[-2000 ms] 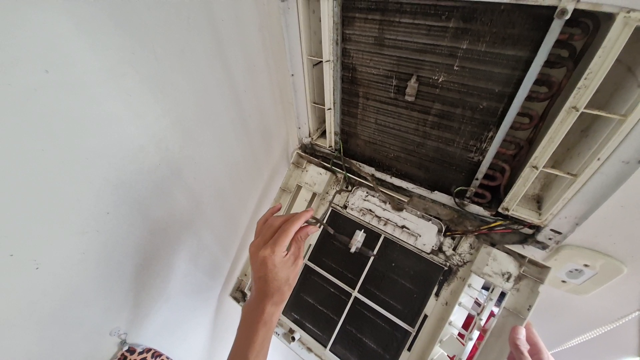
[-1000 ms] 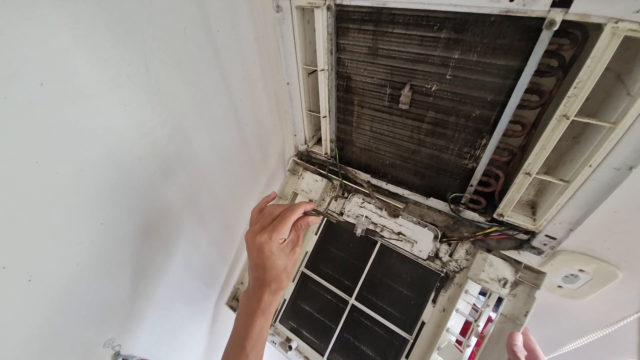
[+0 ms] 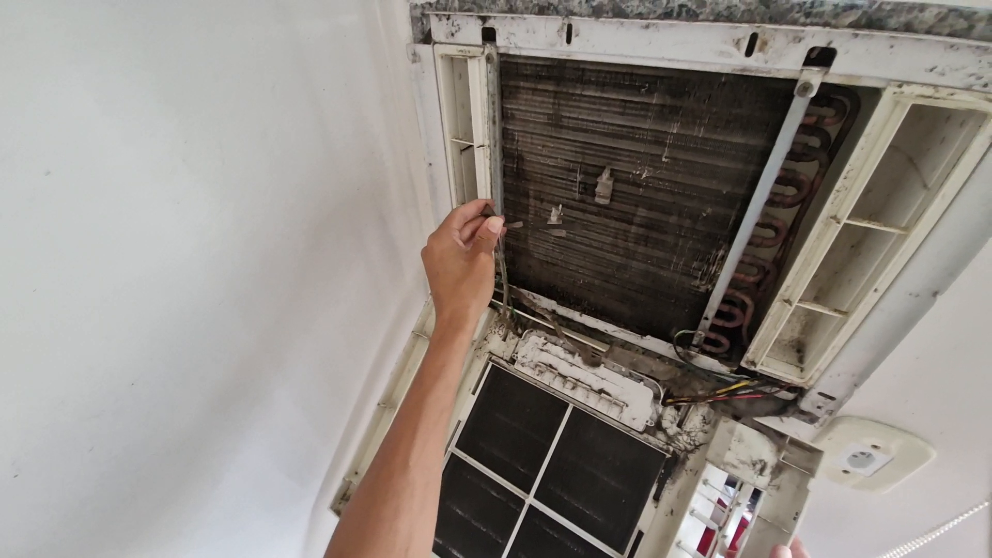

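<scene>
My left hand [image 3: 463, 256] is raised at the left edge of the dusty finned coil [image 3: 620, 256] of an air conditioner, pinching a small dark thing, perhaps a wire or sensor lead, between thumb and fingers. Small pale clips [image 3: 604, 186] sit on or before the fins. Below the coil hangs the detached front panel [image 3: 759, 457] with its dark mesh filter [image 3: 595, 473]. Only fingertips of my right hand [image 3: 789, 550] show at the panel's lower right edge; what they hold is mostly hidden.
A white wall [image 3: 194, 232] rises close on the left. Coloured wires [image 3: 728, 391] run between unit and panel at the right. A metal strap [image 3: 756, 209] crosses the coil beside copper tube bends [image 3: 783, 190]. An oval fixture [image 3: 872, 453] is on the surface at the lower right.
My left hand has moved up from beside the top of the panel's filter to the coil's left edge. The pale connector that hung by the filter earlier is no longer there.
</scene>
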